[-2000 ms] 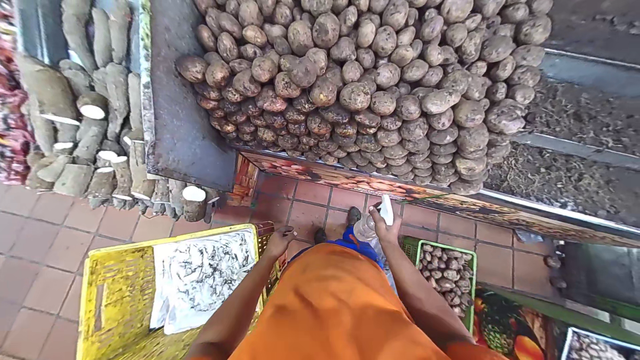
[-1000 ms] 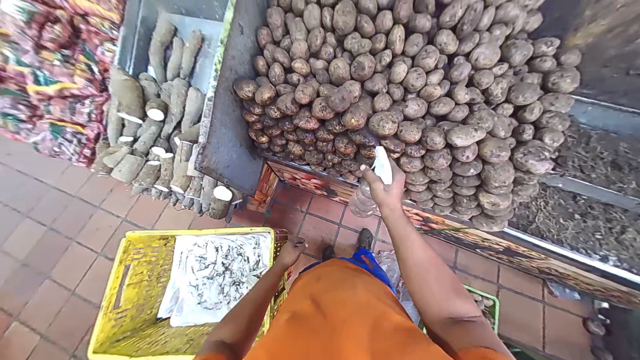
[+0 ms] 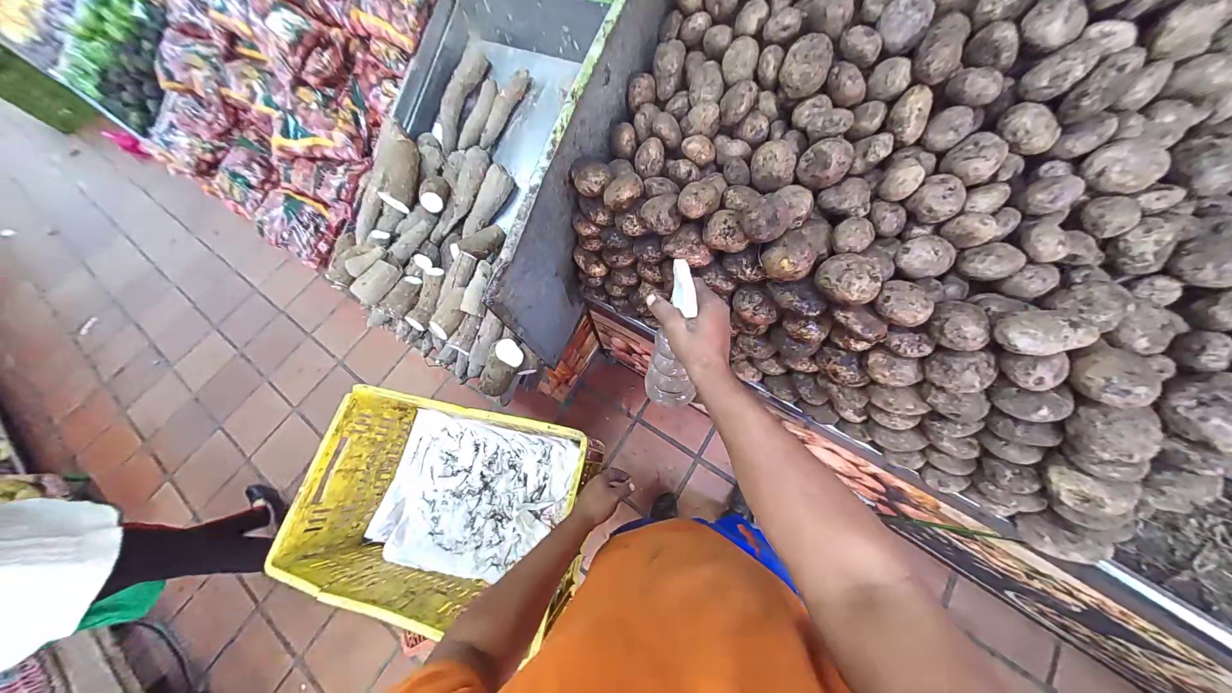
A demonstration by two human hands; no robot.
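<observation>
My right hand grips a clear plastic spray bottle with a white trigger head, held upright at the front edge of the heaped brown potatoes. The potatoes nearest the bottle look dark and wet. My left hand hangs low beside the rim of a yellow plastic crate, its fingers loosely curled; whether it touches the rim I cannot tell. White sheets with dark marks lie in the crate.
Cut cassava roots fill a metal bin beyond a dark divider. Red bagged produce is stacked farther left. A person in dark trousers stands at the left on the tiled floor.
My right hand has moved from near my body up to the potatoes, holding the spray bottle. The view has swung left, bringing a person at the left into sight.
</observation>
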